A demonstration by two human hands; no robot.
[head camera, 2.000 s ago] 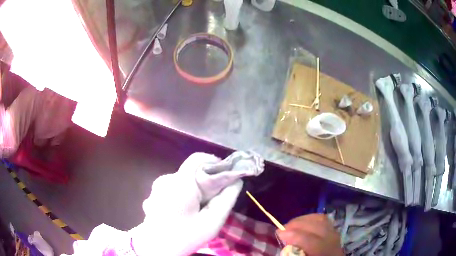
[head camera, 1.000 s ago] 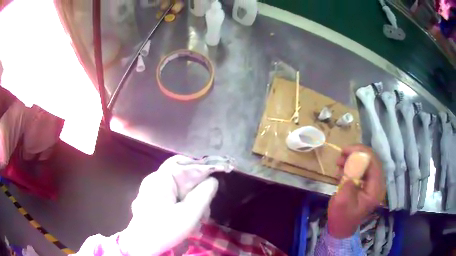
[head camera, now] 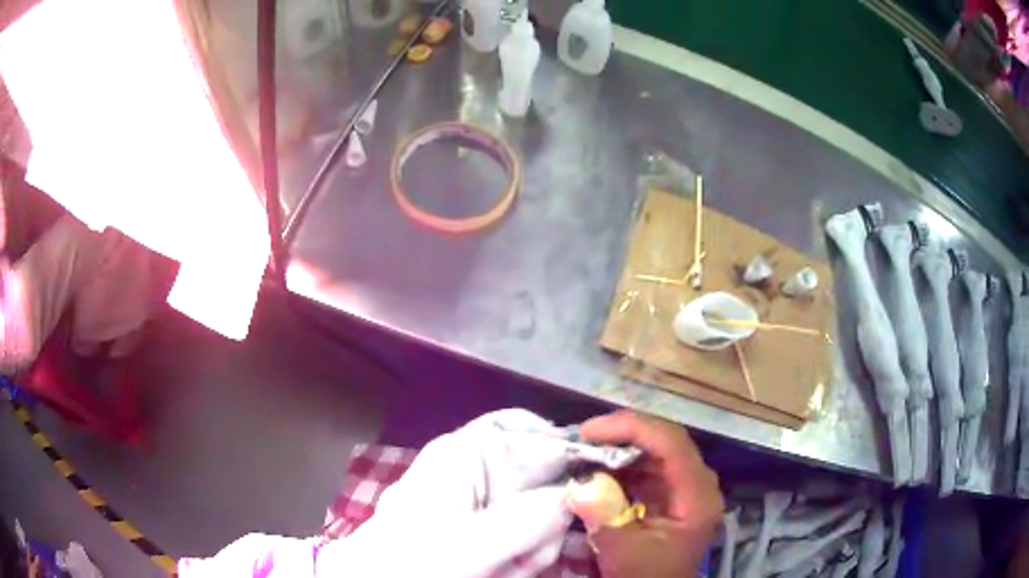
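Note:
My left hand (head camera: 485, 485), in a white glove, is at the bottom centre, closed around a pale grey foot part (head camera: 606, 455). Only a small piece of the part shows between the hands. My right hand (head camera: 660, 497), bare with a yellowish finger cot (head camera: 598, 500) on a digit, is on the part's right end with its fingers bent around it. The applicator stick (head camera: 779, 327) now lies across the white cup (head camera: 694, 322) on the cardboard pad (head camera: 666, 243), out of both hands.
Two small caps (head camera: 800, 281) and more sticks (head camera: 698, 220) lie on the pad. Grey leg parts (head camera: 874, 327) lie at the right. A tape ring (head camera: 455, 220) and bottles (head camera: 519, 70) are behind. A crate of limbs (head camera: 807, 531) is below the bench edge. A person's sleeve (head camera: 85, 282) shows left.
My right hand has moved from the cup back to my left hand and taken hold of the foot part. The stick it held is left across the cup.

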